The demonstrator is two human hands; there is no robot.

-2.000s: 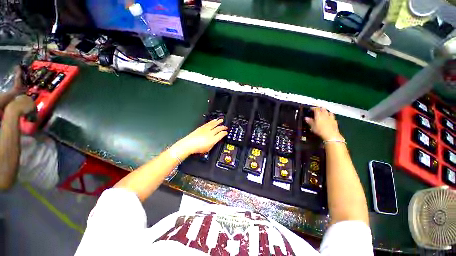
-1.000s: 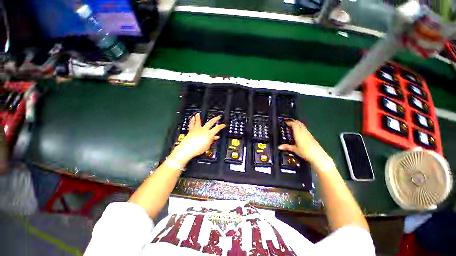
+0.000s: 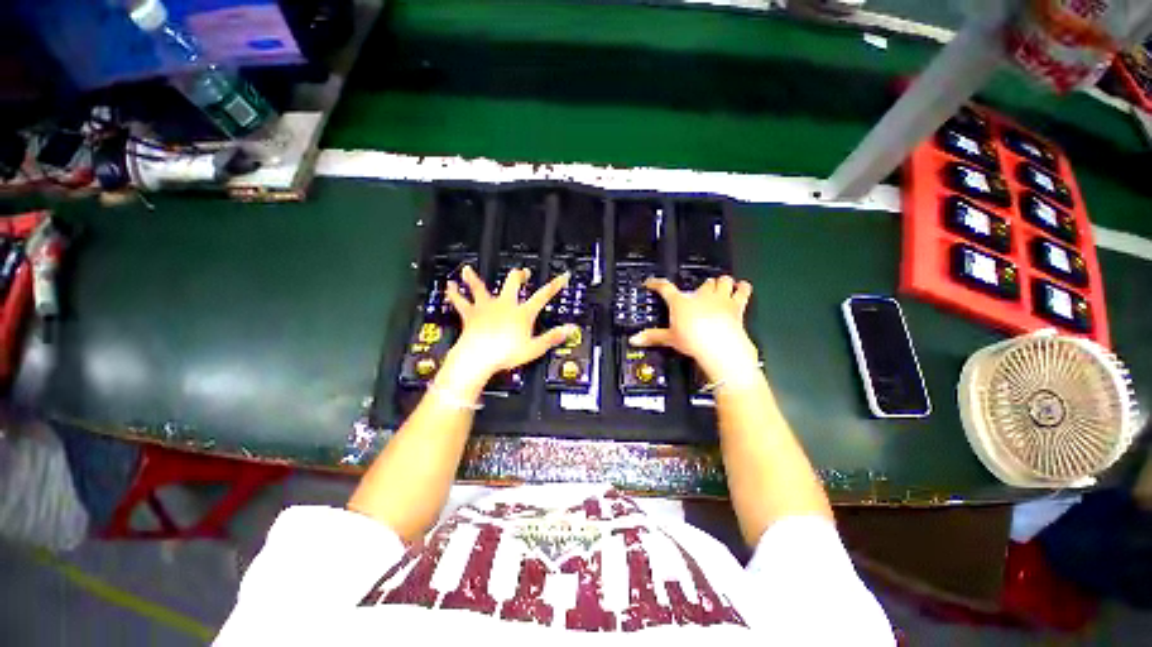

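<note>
The black phone tray (image 3: 505, 415) lies on the bench in front of me. Open black flip phones lie in its upper row, dark displays up, such as this flip phone (image 3: 639, 253). Closed phones with gold marks lie in the lower row, such as this closed phone (image 3: 571, 368). White slips show beside some of them. My left hand (image 3: 497, 326) is spread flat over the keypads at the left and middle. My right hand (image 3: 701, 325) is spread over the keypads at the right. Both hands touch phones but hold none. My palms hide parts of several phones.
A white-edged smartphone (image 3: 886, 356) and a round cream fan (image 3: 1047, 411) are to the right. A red tray of phones (image 3: 926, 253) lies behind them. A grey post (image 3: 912, 116) stands by the green conveyor (image 3: 569, 89). A monitor and a bottle (image 3: 225, 99) are at the upper left.
The view has swung right. My left hand has moved from the tray's left edge over the keypads. My right hand has come down from the top right pocket and inward, with its fingers spread.
</note>
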